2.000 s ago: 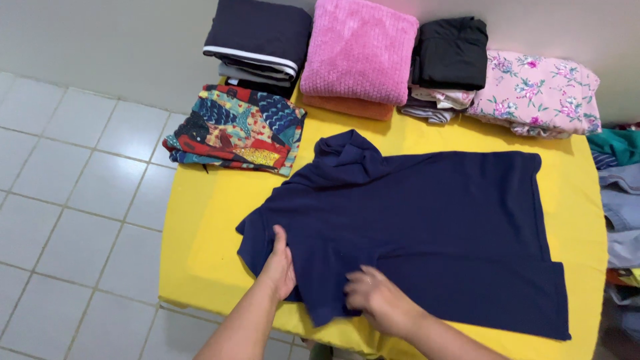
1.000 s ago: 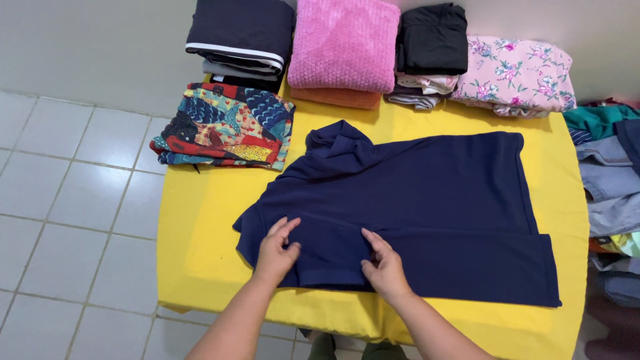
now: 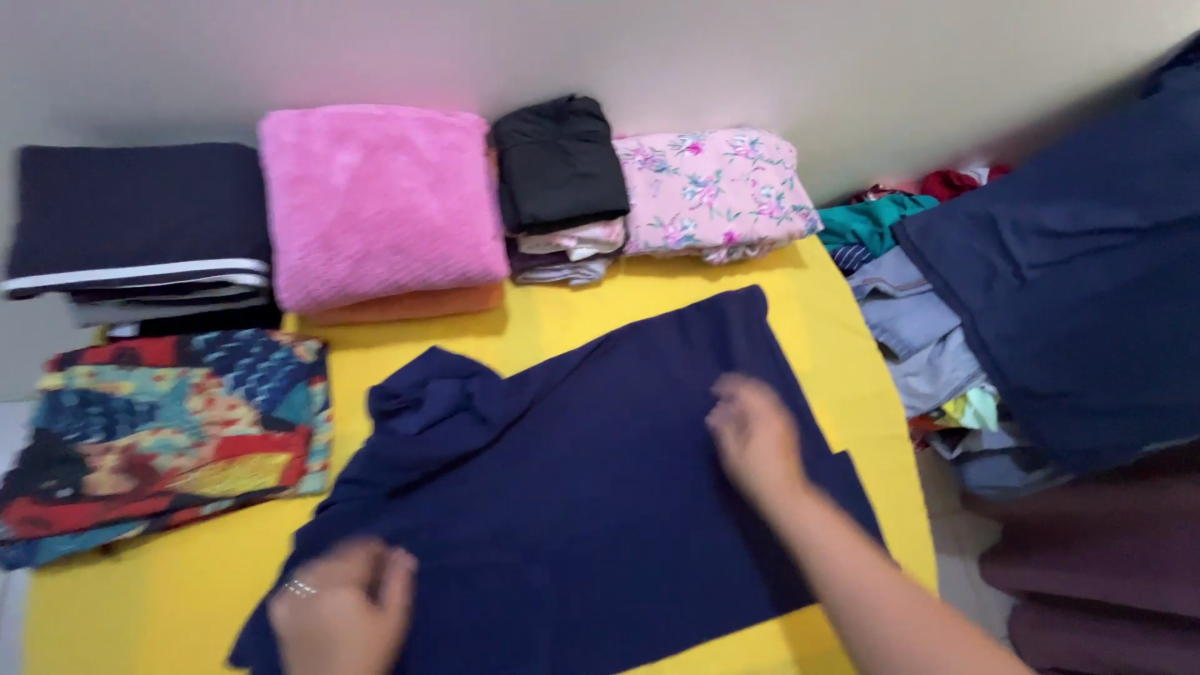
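A navy blue cloth garment (image 3: 562, 487) lies partly folded on the yellow tablecloth (image 3: 872, 375), with a bunched part at its upper left. Over its lower left part is my left hand (image 3: 342, 605), blurred, with a ring on a finger and the fingers curled; whether it pinches the fabric cannot be made out. My right hand (image 3: 755, 431) is over the garment's right part, fingers bent and blurred, with no cloth plainly between them.
Behind the garment stand a dark folded pile (image 3: 141, 211), a pink fleece blanket (image 3: 384, 206), black folded clothes (image 3: 560, 169) and a floral pink bundle (image 3: 717, 192). A multicoloured patterned cloth (image 3: 178, 422) lies left. Loose clothes (image 3: 914, 319) and a dark hanging cloth (image 3: 1078, 272) are at the right.
My right hand has moved right over the garment, away from my left hand. The garment's right side lies differently, its upper and lower layers now nearly overlapping. The view has shifted right.
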